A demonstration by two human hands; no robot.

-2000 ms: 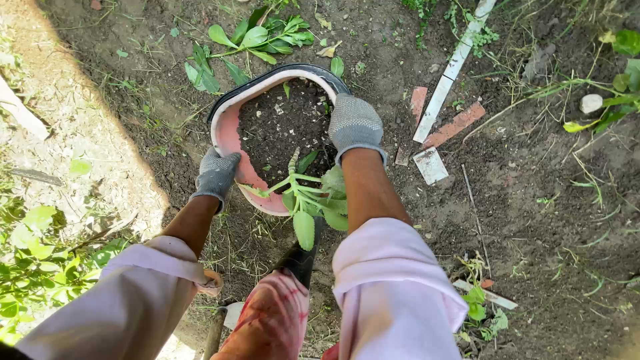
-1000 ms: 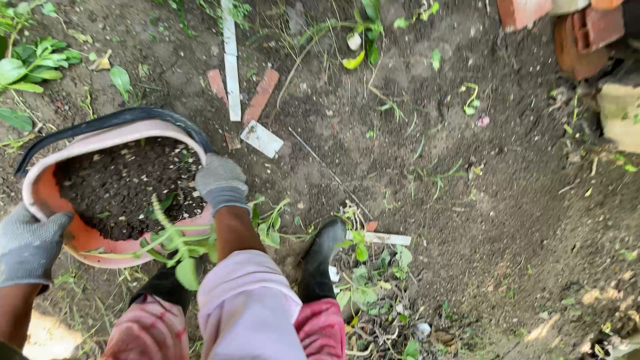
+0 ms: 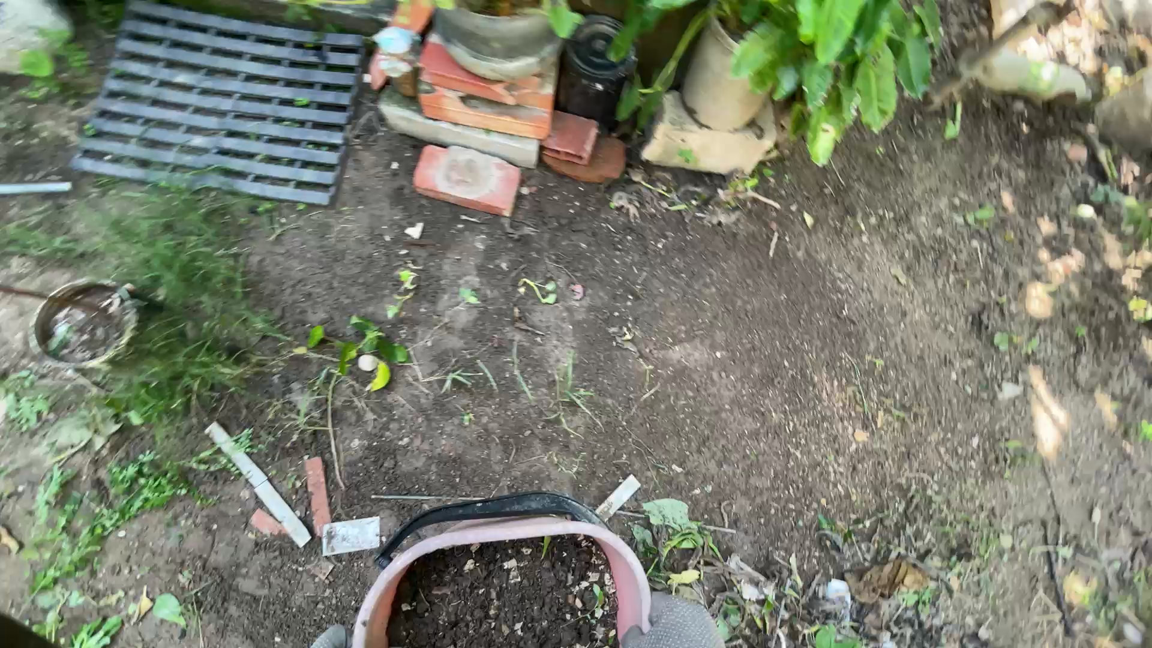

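Observation:
A pink plastic tub point(image 3: 634, 571) with dark soil point(image 3: 504, 589) in it stands out at the bottom of the head view, cut off by the lower edge. A black curved strip point(image 3: 490, 508) runs along its far rim. My right hand point(image 3: 675, 623), in a grey knitted glove, grips the tub's right side. Only a bit of my left hand point(image 3: 331, 638), gloved the same way, shows at the tub's left side; its fingers are hidden. The leafy cutting is out of view.
Pale strips point(image 3: 261, 486) and reddish pieces point(image 3: 317, 495) lie left of the tub. Farther off are a black slatted grate point(image 3: 220, 108), stacked bricks point(image 3: 486, 99), a loose brick point(image 3: 468, 178) and a potted plant point(image 3: 724, 76). A round container point(image 3: 85, 324) sits at left, leaf litter point(image 3: 720, 576) at right.
The tub has been carried to the right, past the pale strips and reddish pieces, with both hands at its sides. The view has swung strongly toward the bricks and grate.

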